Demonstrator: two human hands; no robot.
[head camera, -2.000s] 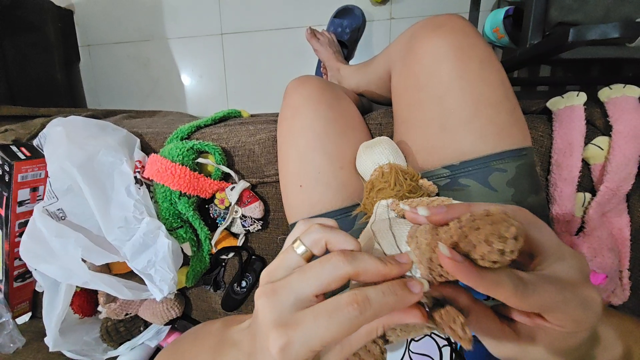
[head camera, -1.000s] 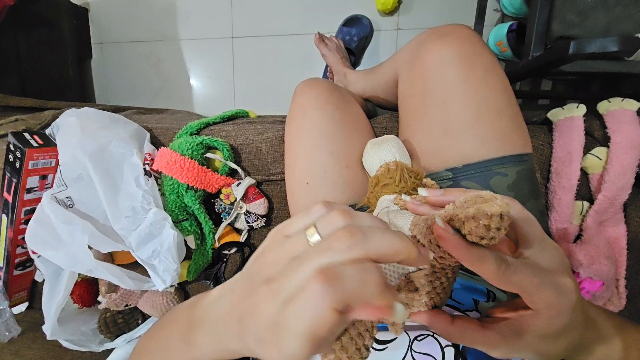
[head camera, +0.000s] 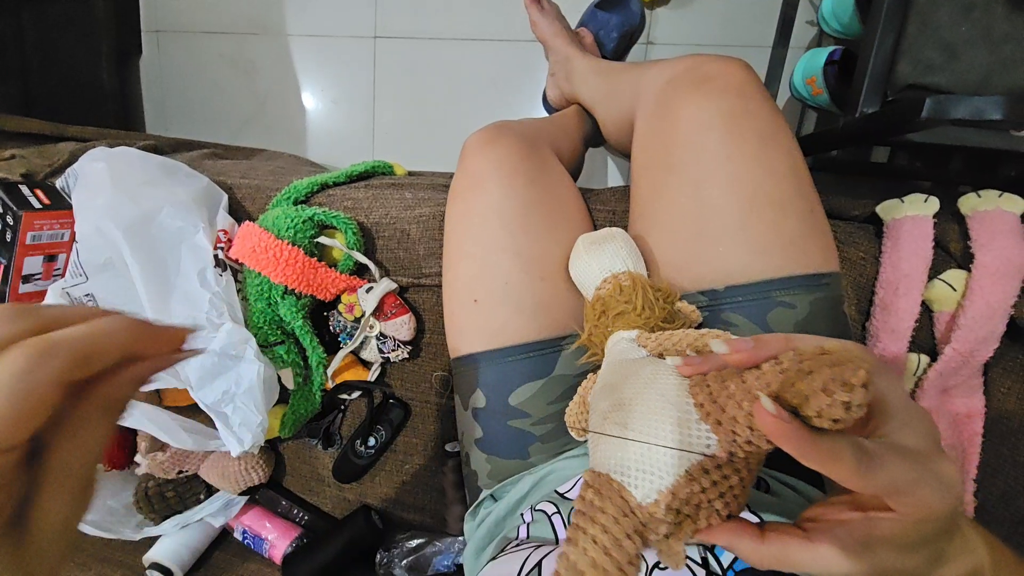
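A brown and cream stuffed animal toy (head camera: 652, 416) with a shaggy tan mane lies belly up on the lap, its cream muzzle toward the knees. My right hand (head camera: 848, 456) grips its brown lower body and one leg between thumb and fingers. A dark thread (head camera: 648, 442) runs across the cream belly. At the left edge, away from the toy, my left hand (head camera: 80, 384) is raised and blurred, with thumb and fingertips pinched together; whether a needle or thread end is between them is too blurred to tell.
On the brown sofa (head camera: 432, 240) at left are a white plastic bag (head camera: 160, 264), a red and black box (head camera: 36, 240), a green plush toy (head camera: 296, 320), black-handled scissors (head camera: 328, 424), a thread spool (head camera: 180, 548) and a black strap-like item (head camera: 372, 436). A pink plush toy (head camera: 960, 368) lies at right.
My left hand has moved from the toy to the far left, uncovering the cream belly and the thread across it. My right hand still holds the toy.
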